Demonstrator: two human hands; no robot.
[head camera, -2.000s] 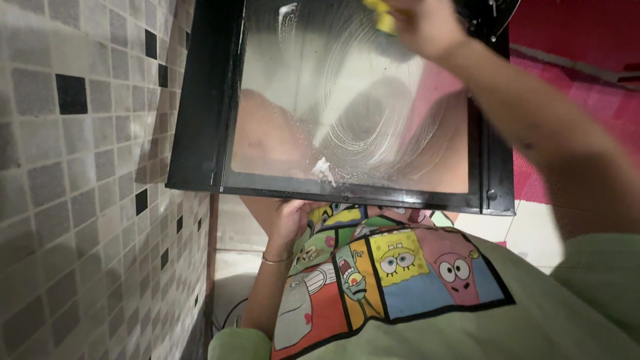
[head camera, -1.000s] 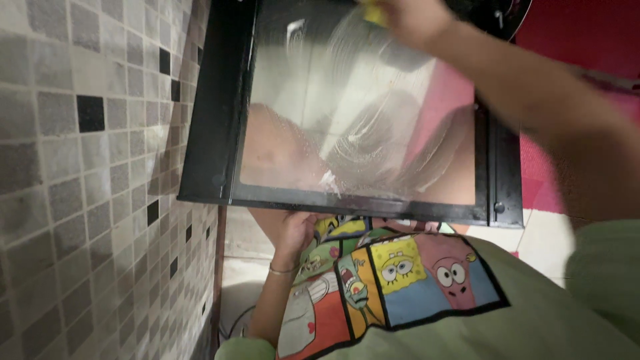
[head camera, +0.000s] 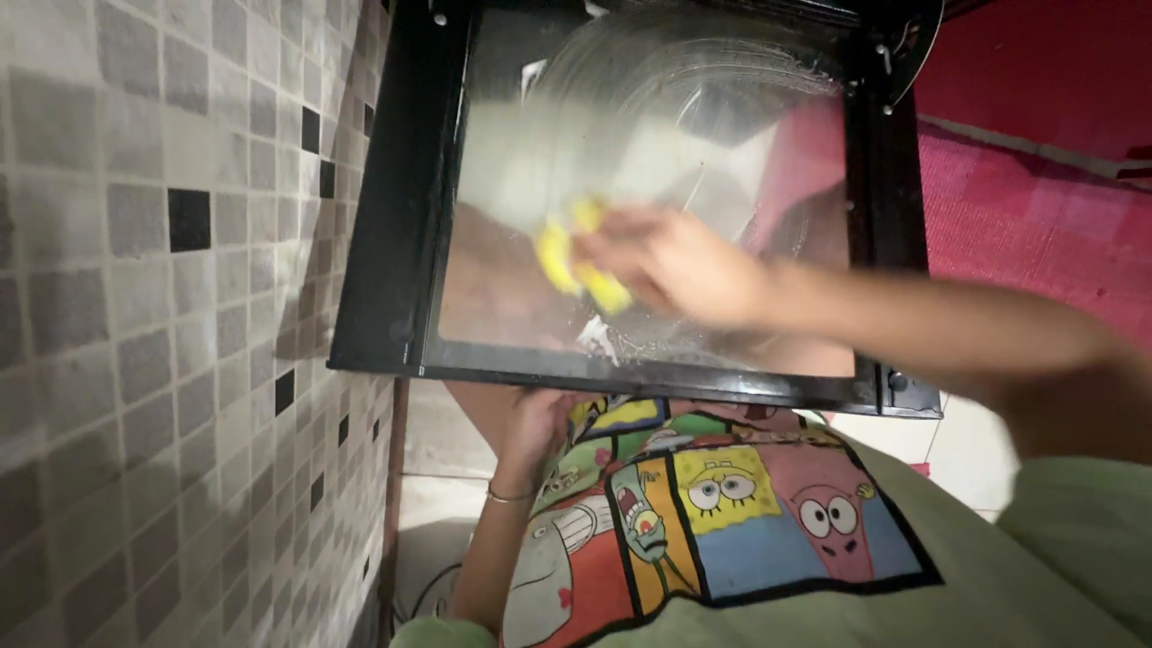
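Note:
A black-framed glass panel, looking like an open oven door (head camera: 648, 387), lies across the middle of the view, its glass streaked with wet swirls. My right hand (head camera: 675, 261), blurred by motion, grips a yellow sponge or cloth (head camera: 580, 256) against the left-centre part of the glass. White foam (head camera: 597, 337) sits just below it, close to the near edge of the pane. My left hand (head camera: 540, 418) is at the underside of the near frame edge, left of centre. Its fingers are partly hidden there, so its grip cannot be told.
A wall of small grey mosaic tiles (head camera: 189, 297) rises close along the left side of the panel. Pink and red woven fabric (head camera: 1035, 225) lies to the right. A dark cable (head camera: 436, 580) shows at the lower left. Metal hinge parts (head camera: 886, 67) stand at the upper right.
My right hand has moved with the yellow sponge or cloth from the top of the glass down and left to its left-centre part. My left hand has stayed at the near edge.

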